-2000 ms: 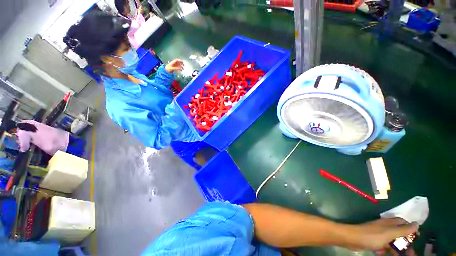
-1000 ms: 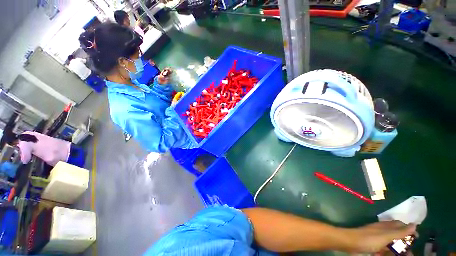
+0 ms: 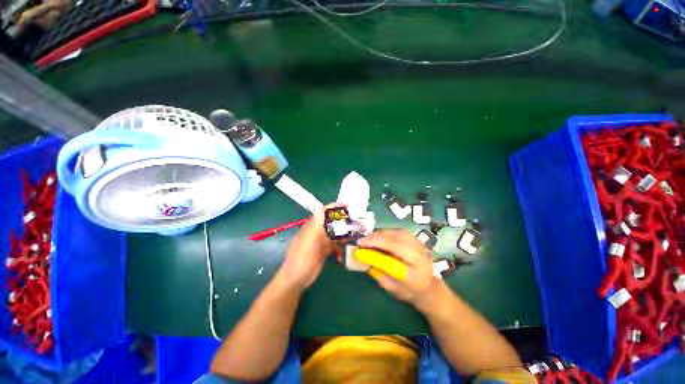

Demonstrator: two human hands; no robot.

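My left hand (image 3: 306, 253) holds a small black squarish module (image 3: 338, 223) with gold and white patches on its face, near the middle of the view. My right hand (image 3: 402, 262) is just right of it and grips a yellow-handled tool (image 3: 381, 262). The tool's far end is hidden by my fingers. Several small white L-shaped parts with black tails (image 3: 456, 217) lie right of my hands. A crumpled white cloth (image 3: 354, 192) lies just beyond the module.
A light-blue fan (image 3: 161, 180) stands at the left, with bottles (image 3: 246, 133) behind it. A red stick (image 3: 276, 229) and a white strip (image 3: 299, 193) lie left of the cloth. Blue bins of red clamps stand left (image 3: 90, 262) and right (image 3: 552, 217). A pale cable (image 3: 209, 277) crosses the green mat.
The view has swung from the left side, where a person was visible, to the bench in front. My right hand with the yellow tool and the white parts have come into view.
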